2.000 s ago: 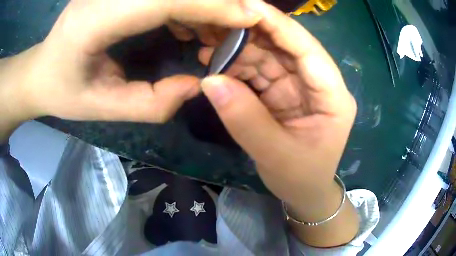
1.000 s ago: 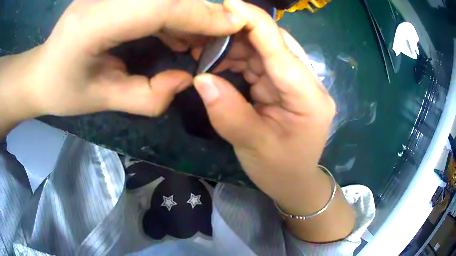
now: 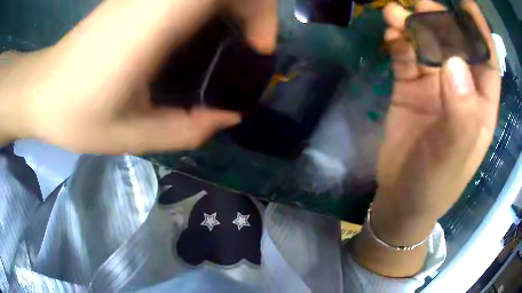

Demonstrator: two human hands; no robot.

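My right hand is raised at the right and holds a dark rounded rectangular piece, its thumb on the lower edge and fingers behind. My left hand is blurred at the left, thumb and fingers apart around a black block with a pale line; whether it grips it, I cannot tell. A dark glossy module with an orange tail lies blurred between the hands, by the block.
Another dark screen is at the top edge, with orange tails beside it. Clear shiny film lies on the green mat. A white scrap shows behind my right fingers. A pale curved rail runs at the right.
My hands have parted. My right hand has moved right and up with the dark piece, now seen face-on. The module with an orange tail has come into view between the hands.
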